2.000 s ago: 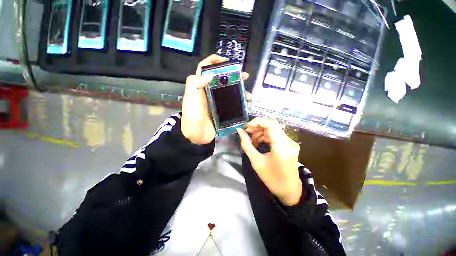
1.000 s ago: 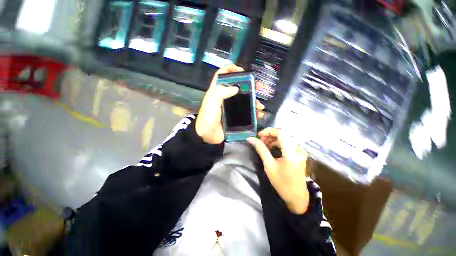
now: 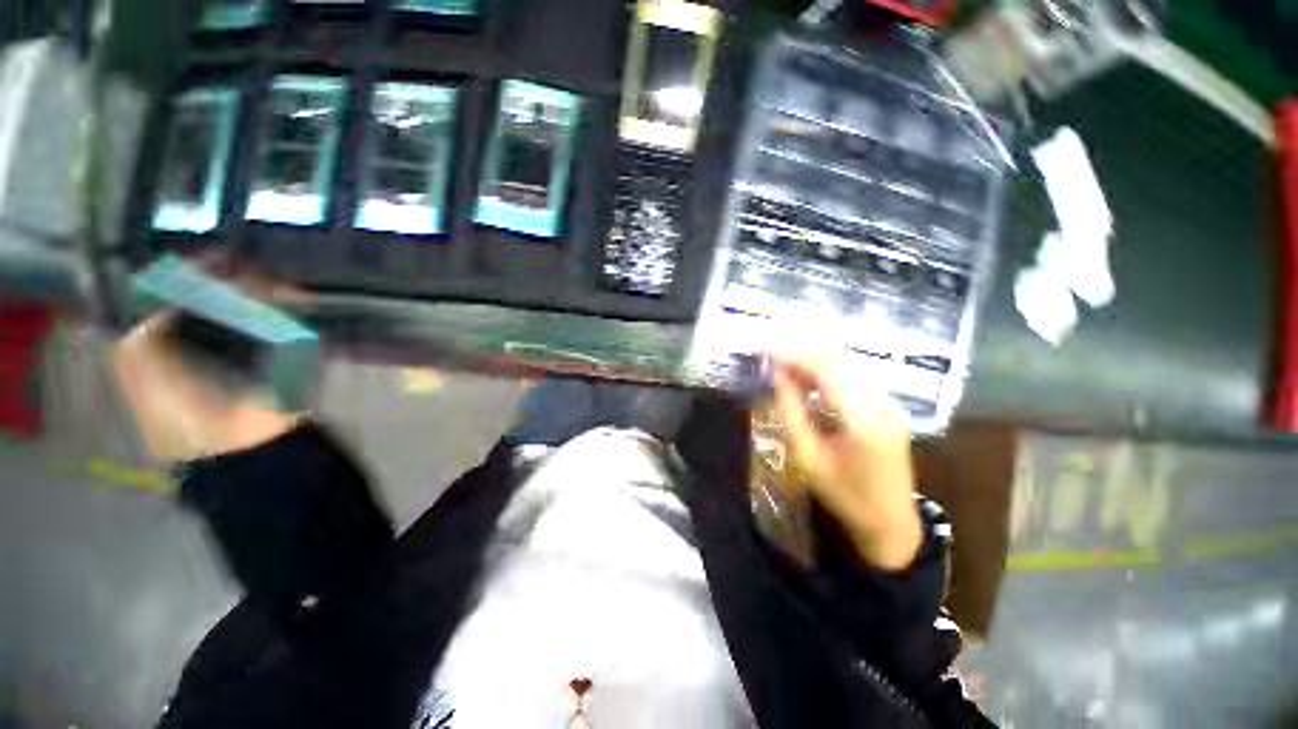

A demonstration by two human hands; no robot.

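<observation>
My left hand, blurred, is at the far left, beyond the bench's front edge. It holds a teal phone housing, tilted and blurred. My right hand is over the near left corner of the clear blister tray. Its fingertips are close together at a small dark thing, too blurred to name; whether they grip it I cannot tell. The tray holds rows of dark and silvery modules.
The black foam tray holds rows of teal housings, a gold-framed phone half and a black keypad half. White paper lies right of the clear tray. Red things show at the left and right edges. A brown box is below the bench edge.
My left hand has moved far left with the housing, which is now tilted. My right hand has separated from the housing and is over the clear tray's near corner. The view has shifted.
</observation>
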